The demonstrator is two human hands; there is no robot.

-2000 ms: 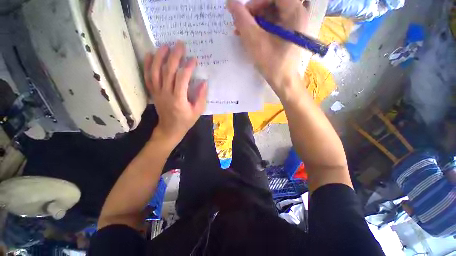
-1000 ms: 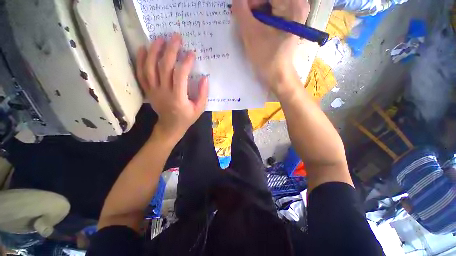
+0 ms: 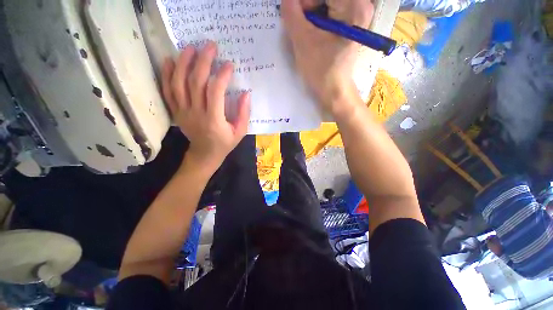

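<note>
A white record sheet (image 3: 273, 100) with dense handwritten lines lies at the top middle, its upper part cut off by the picture's edge. My left hand (image 3: 206, 100) lies flat on its lower left part with fingers spread, holding nothing. My right hand (image 3: 327, 54) rests on the sheet's right part and grips a dark blue pen (image 3: 355, 33). The pen's writing tip is hidden by my fingers.
A worn cream-coloured machine (image 3: 112, 91) stands left of the sheet. Yellow cloth (image 3: 385, 97) lies below and right. A blue crate (image 3: 342, 221) is on the floor near my legs. A person in a striped blue top (image 3: 515, 224) is at the right.
Since the first frame, the sheet and my left hand have shifted slightly left and up in view. The pen has tilted a little and moved up slightly.
</note>
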